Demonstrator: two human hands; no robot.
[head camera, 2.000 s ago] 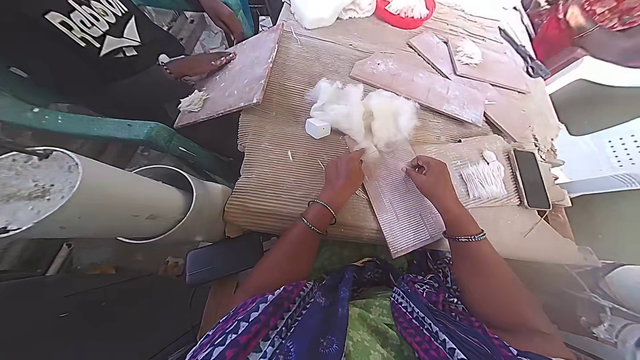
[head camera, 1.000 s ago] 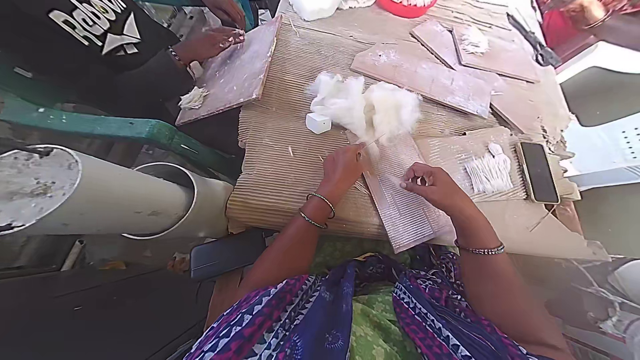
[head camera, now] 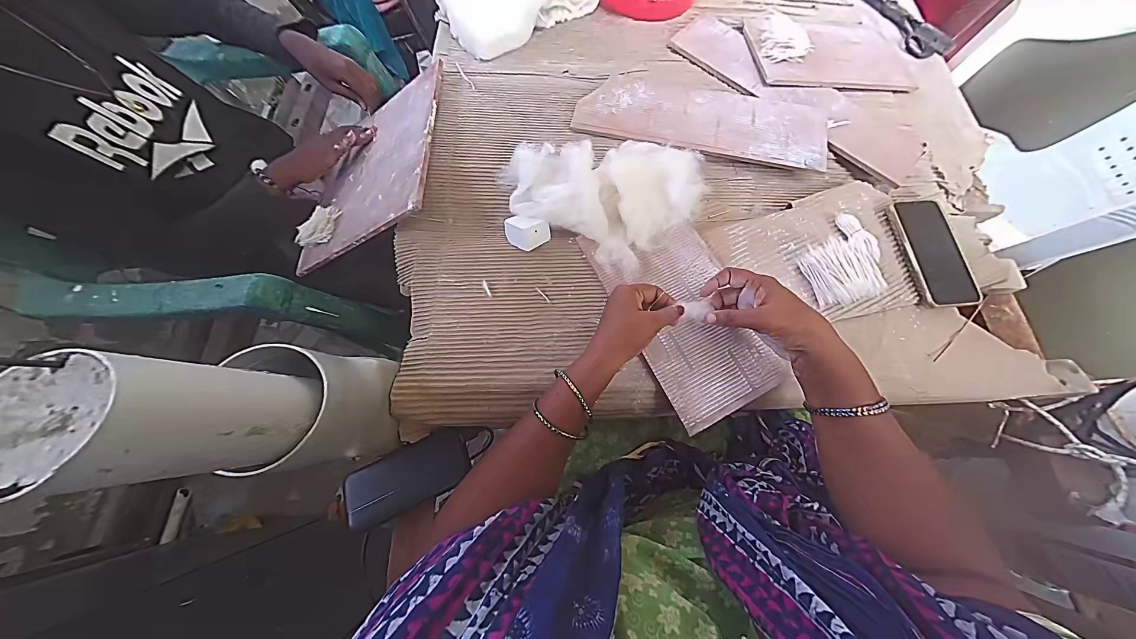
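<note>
Between my fingertips a small tuft of white cotton fibre (head camera: 695,311) is pinched from both sides. My left hand (head camera: 635,321) holds its left end, and my right hand (head camera: 759,311) holds the right end. Both hands are over a ribbed board (head camera: 710,373) near the table's front edge. Just beyond them lies a loose pile of cotton wool (head camera: 652,191), with a small white block (head camera: 527,232) at its left. To the right, a row of white cotton wicks (head camera: 843,271) with a small bundle at its top rests on another ribbed board (head camera: 763,235).
Corrugated cardboard (head camera: 479,328) covers the table. A smartphone (head camera: 936,253) lies at the right, flat boards (head camera: 701,120) and a red bowl (head camera: 648,7) farther back. At the left, another person's hands (head camera: 319,155) work on a tilted board (head camera: 382,169). Large white pipes (head camera: 195,417) stand left of the table.
My hands have come together, and the fibre tuft now shows between them. My right hand has moved left toward my left hand. The other person's hands have shifted on their board.
</note>
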